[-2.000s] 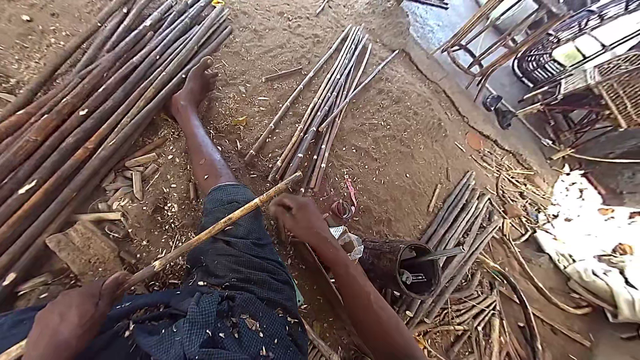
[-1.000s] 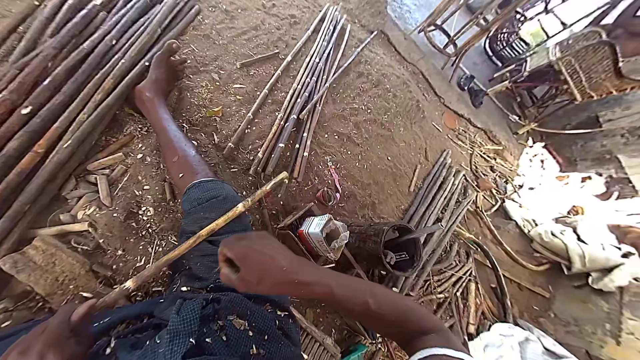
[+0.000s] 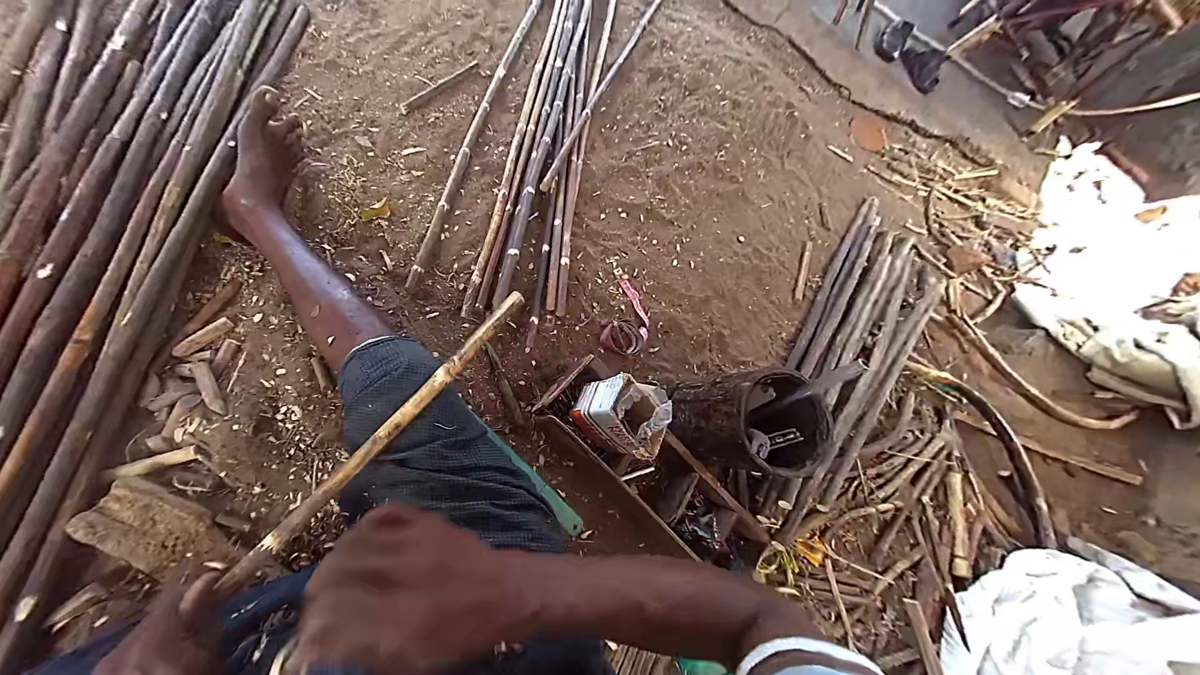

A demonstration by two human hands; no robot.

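Observation:
A peeled cane pole (image 3: 384,431) slants up and to the right across my lap, over the dark checked cloth on my leg. My left hand (image 3: 173,619) holds its lower part at the bottom left, partly cut off by the frame edge. Just right of it, my right hand (image 3: 403,586) is blurred by motion, its fingers curled. Whether a tool lies inside that fist cannot be seen. Pale shavings are scattered over the cloth and the ground. An opened carton (image 3: 619,414) sits in a wooden box beside my knee, next to a dark cylindrical container (image 3: 750,417) with metal tools in it.
Thick poles (image 3: 122,216) lie along the left, touching my bare foot. Thinner canes (image 3: 553,141) lie ahead. A bundle of short sticks (image 3: 858,309) is behind the container. White cloth (image 3: 1106,281) and bent canes are at right; wood offcuts (image 3: 202,361) lie near my leg.
My right hand, near the pole's upper end two seconds ago, has moved down and left toward my left hand. The pole stays in my left hand. The view has shifted.

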